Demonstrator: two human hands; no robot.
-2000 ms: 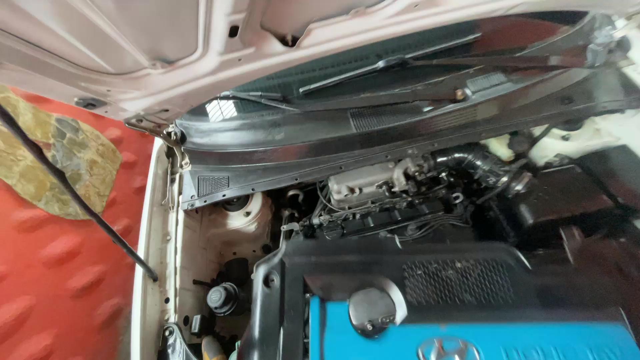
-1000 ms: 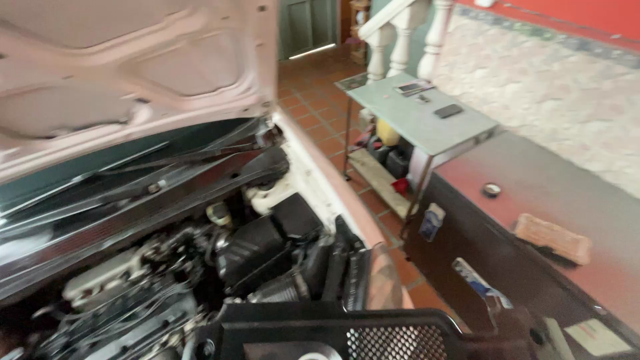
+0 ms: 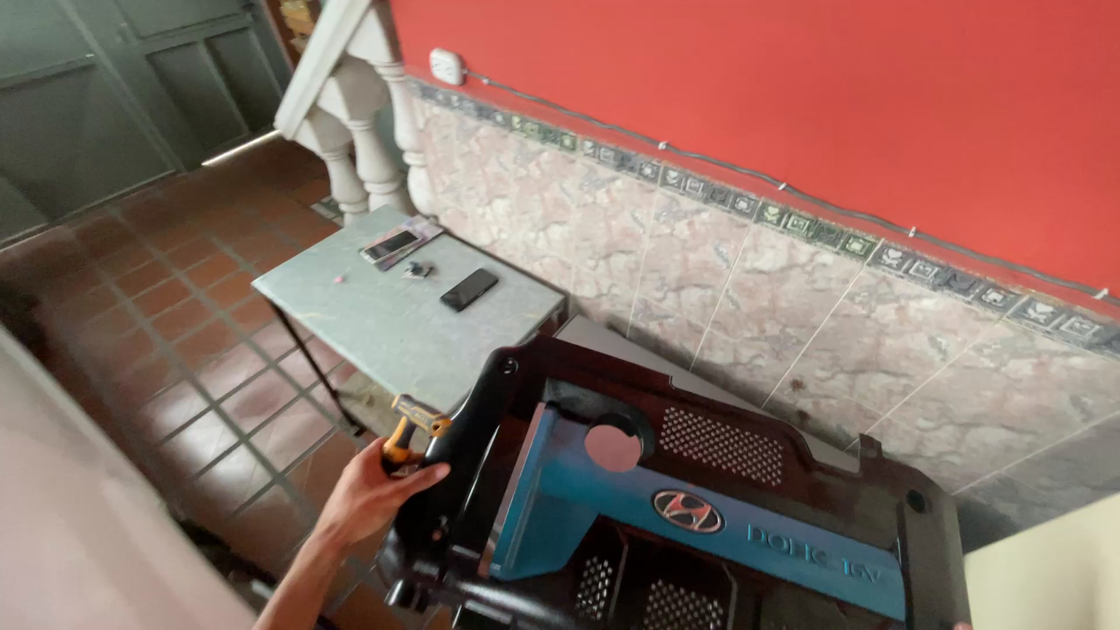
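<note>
A black plastic Hyundai engine cover [image 3: 726, 411] with a blue panel and several mesh patches is held up before me, tilted. My left hand [image 3: 376, 494] grips its left edge with the thumb on top. The same hand also has a yellow and black tool [image 3: 411, 429], possibly a ratchet screwdriver, between its fingers. Of my right hand [image 3: 962, 626] only a fingertip shows, at the cover's lower right edge; the rest is out of the frame.
Beyond the cover stands a glass-topped table [image 3: 350, 324] with two phones, one [image 3: 469, 289] nearer, and small items. A tiled wall [image 3: 700, 262], a balustrade [image 3: 372, 131] and a metal door [image 3: 131, 87] lie behind. A pale car panel [image 3: 87, 507] is at lower left.
The view has swung right, from the engine bay to the table and wall. The engine cover, over the engine two seconds ago, is now held away from the engine bay.
</note>
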